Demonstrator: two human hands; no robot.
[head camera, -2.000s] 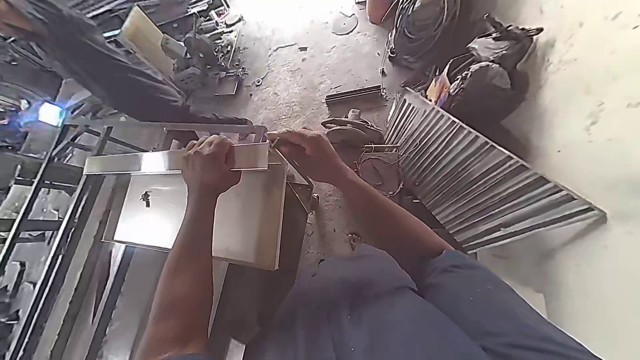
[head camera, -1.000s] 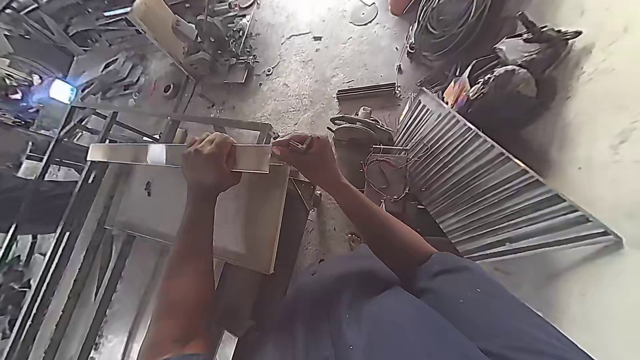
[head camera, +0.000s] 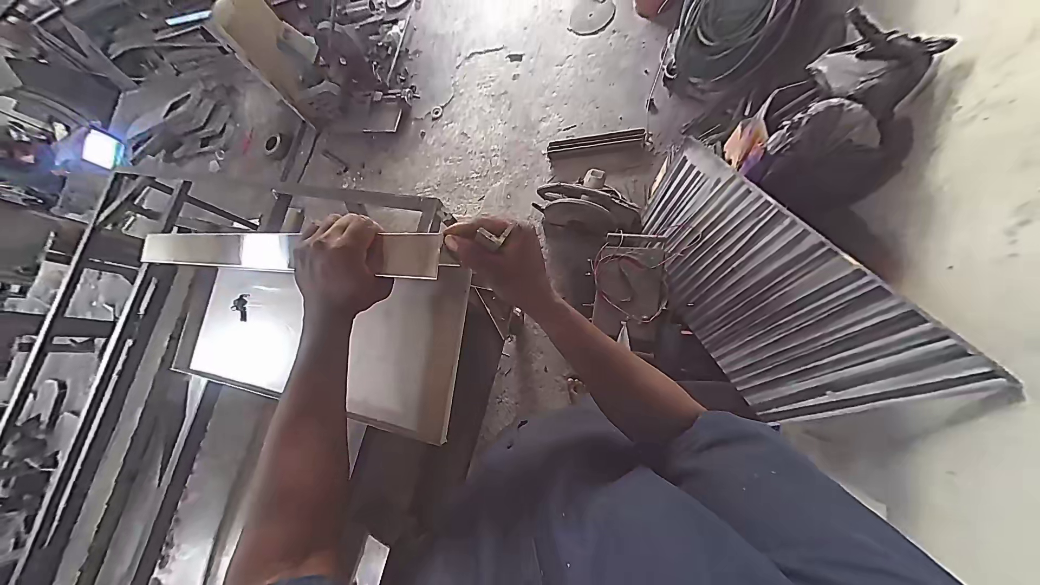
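Note:
My left hand (head camera: 341, 264) is closed around a long, flat, shiny metal strip (head camera: 410, 254), which lies crosswise above a sheet-metal panel (head camera: 402, 349). A small dark fitting (head camera: 240, 306) sits on the panel's bright left part. At the strip's right end is my right hand (head camera: 500, 256), its fingers pinched around a small, thin object (head camera: 494, 237) that is mostly hidden and too small to name. The fingertips are close to the strip's end. Under the far side of the strip, a metal frame (head camera: 357, 197) shows.
On the floor to the right are a round-bodied machine (head camera: 589, 205), dark metal bars (head camera: 597, 143) and a slatted metal grille (head camera: 821, 284). Coiled cable (head camera: 731, 41) and a black plastic bag (head camera: 845, 138) lie farther back. Long steel bars (head camera: 77, 317) stand at the left.
The person in dark clothing at the upper left, seen two seconds ago, is out of view. My left hand stays on the strip; my right hand remains at its right end.

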